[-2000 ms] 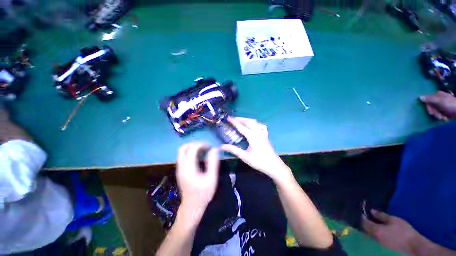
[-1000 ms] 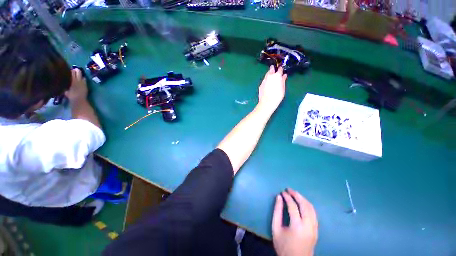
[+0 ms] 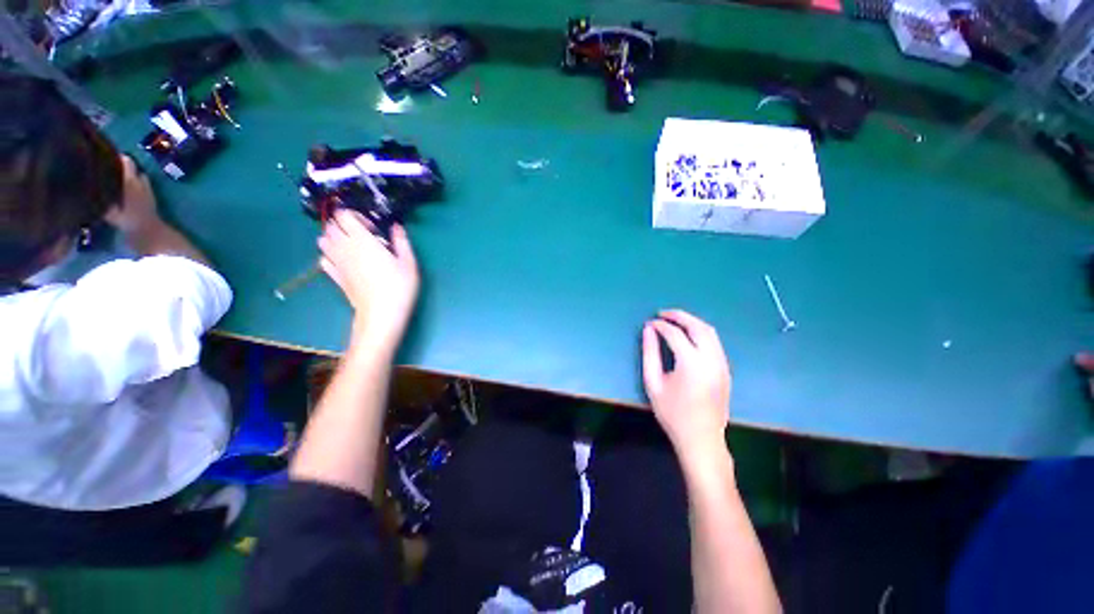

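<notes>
A half-assembled device (image 3: 402,180), black with a white ribbon cable across it, lies on the green bench at the left. My left hand (image 3: 374,276) grips its near side; my fingers hide the lower part and the wires there. My right hand (image 3: 693,381) rests near the bench's front edge, thumb and fingers curled and apart, with nothing seen in it. A second half-assembled device (image 3: 614,54) lies at the back centre, untouched.
A white parts box (image 3: 738,218) with small dark parts stands right of centre. A thin silvery rod (image 3: 780,302) lies before it. More units lie at the back and left. A person in white (image 3: 108,372) sits at left; a blue sleeve (image 3: 1038,540) shows at right.
My left hand has let go of the device at the back and moved left and nearer, onto another device. The view has shifted; my right hand stays by the bench's front.
</notes>
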